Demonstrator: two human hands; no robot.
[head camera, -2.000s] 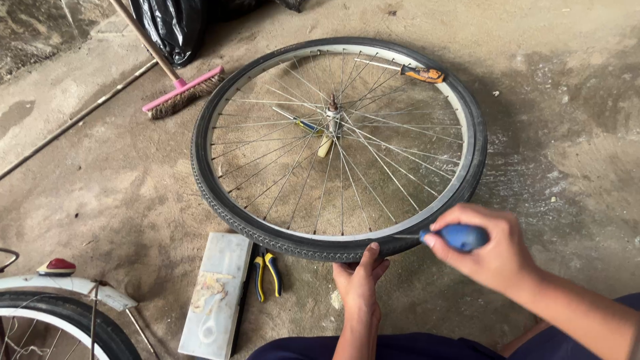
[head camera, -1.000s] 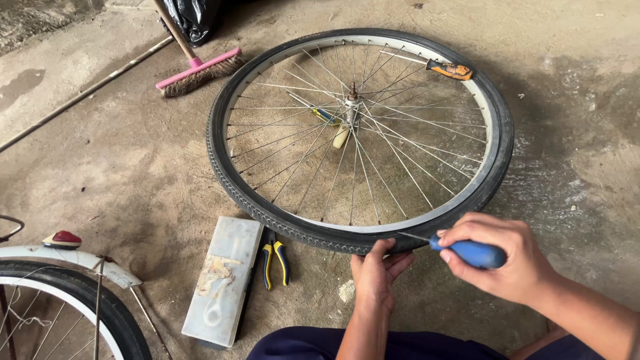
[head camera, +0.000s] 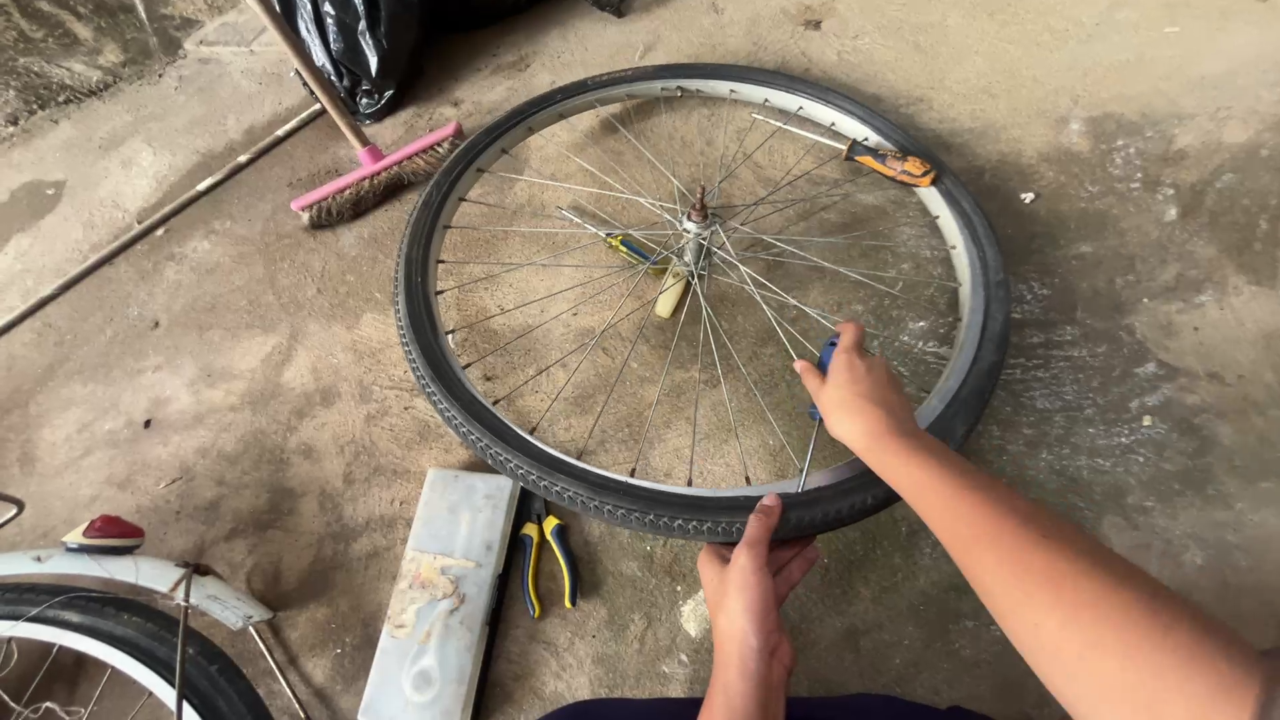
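A bicycle wheel (head camera: 560, 495) with a black tire and silver rim lies over the concrete floor. At its near edge my left hand (head camera: 750, 600) grips the tire, thumb on top and fingers underneath. My right hand (head camera: 860, 395) is closed around the blue handle of a screwdriver (head camera: 812, 445), held above the spokes, its shaft pointing down to the near rim beside the tire. An orange-and-black screwdriver (head camera: 890, 165) rests across the far right rim. Below the hub (head camera: 697, 240) are a yellow-and-blue-handled tool (head camera: 632, 250) and a pale yellowish object (head camera: 670, 292), partly hidden by spokes.
Yellow-and-blue-handled pliers (head camera: 548, 560) lie beside a pale plastic case (head camera: 440, 590), just below the tire. A pink broom (head camera: 385, 175), a long pole (head camera: 160, 220) and a black plastic bag (head camera: 355, 50) are at upper left. Part of a bicycle with a fender (head camera: 130, 575) occupies the lower left.
My right hand has moved from outside the tire's near edge to over the spokes, raising the blue handle from nearly flat to upright. My left hand stays on the near tire.
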